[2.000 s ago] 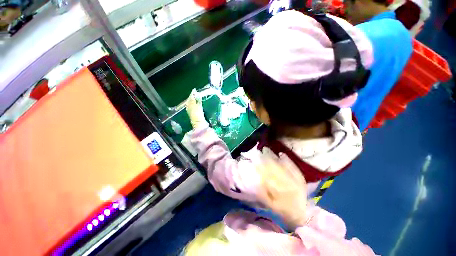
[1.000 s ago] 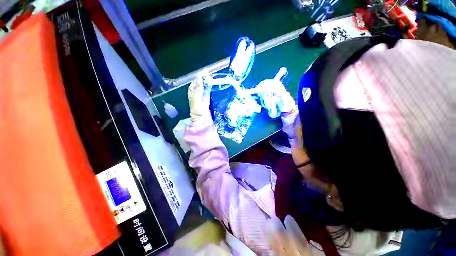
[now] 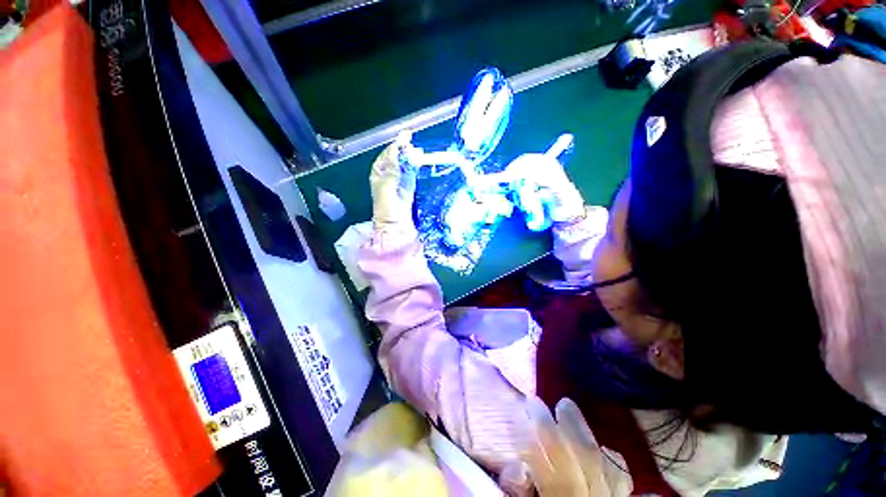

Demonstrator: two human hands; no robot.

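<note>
My right hand (image 3: 568, 458), pale and cut off by the bottom edge, lies against the neighbouring worker's pink sleeve with its fingers apart and nothing seen in it. A blurred pale-yellow shape, apparently my gloved left hand (image 3: 389, 456), is at the bottom edge; its fingers and any hold are hidden. Ahead, the neighbour's two gloved hands hold a white figure body (image 3: 471, 175) with a glossy, bluish oval part (image 3: 484, 115) at its upper end. Crinkled clear film (image 3: 452, 243) lies under it.
The black-edged box with an orange-red lid (image 3: 78, 262) and a small display panel (image 3: 221, 383) stands at left. The neighbour's capped head (image 3: 777, 223) fills the right. A metal post (image 3: 262, 78), green bench (image 3: 379, 262) and small black object (image 3: 625, 64) are beyond.
The view has swung closer to the neighbour and box since the oldest frame. Since one second ago, the neighbour's head appears farther right, and my right hand's fingers show more clearly.
</note>
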